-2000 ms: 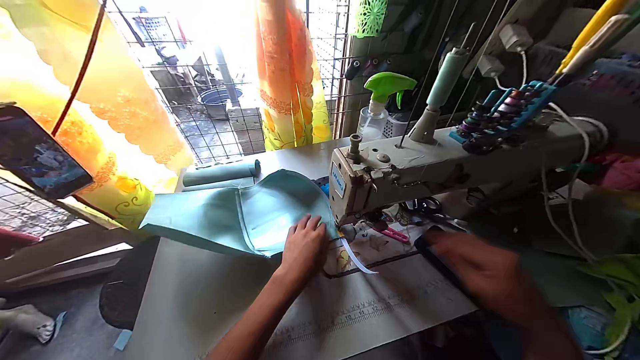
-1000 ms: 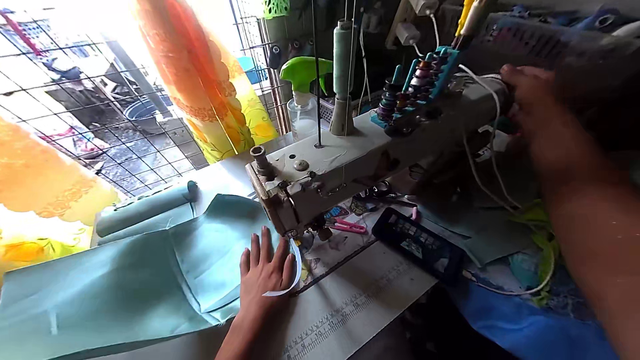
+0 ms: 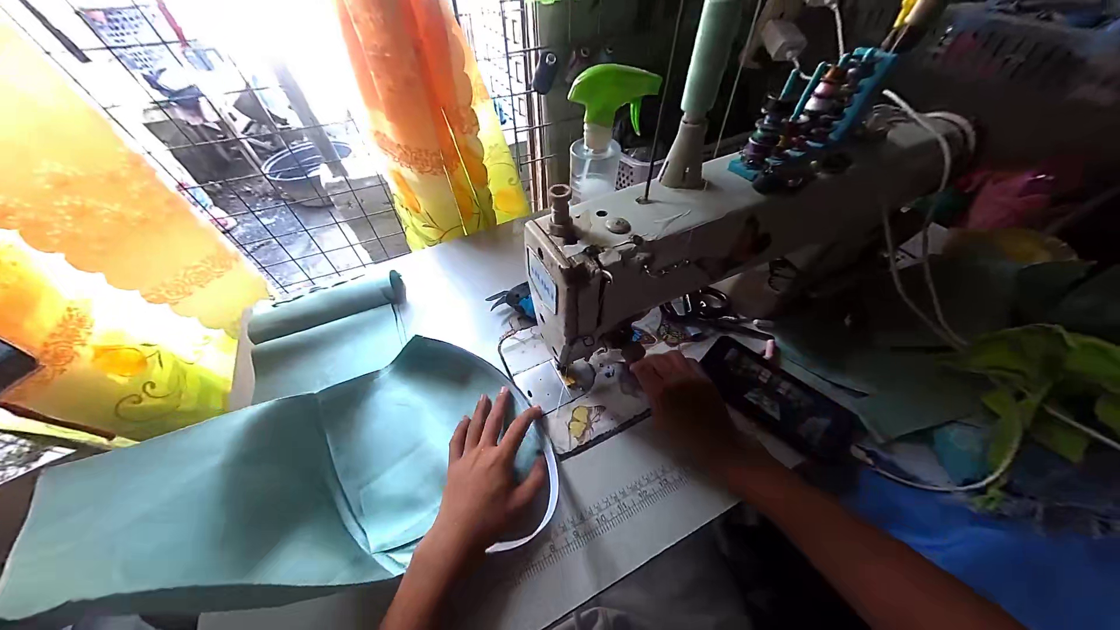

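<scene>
My left hand (image 3: 492,464) lies with spread fingers on a pale green fabric piece (image 3: 411,437), near its curved edge. A narrow white strip (image 3: 551,499) follows that edge beside my fingers. The fabric lies left of the needle area of a sewing machine (image 3: 630,236). My right hand (image 3: 682,398) is low on the bed, just right of the needle area, fingertips close together; whether they hold something cannot be told. A rolled length of the same green fabric (image 3: 324,311) lies behind the piece.
A phone (image 3: 779,394) and scissors (image 3: 704,306) lie right of the needle area. Small snips (image 3: 516,300) lie behind the machine head. A spray bottle (image 3: 595,157) stands behind the machine, and a bobbin rack (image 3: 818,114) sits on its arm. Leaves (image 3: 1041,367) and a white cable are at right.
My right hand has come from the far right end of the machine to beside the needle area. The fabric has come away from the needle area, my left hand still on it.
</scene>
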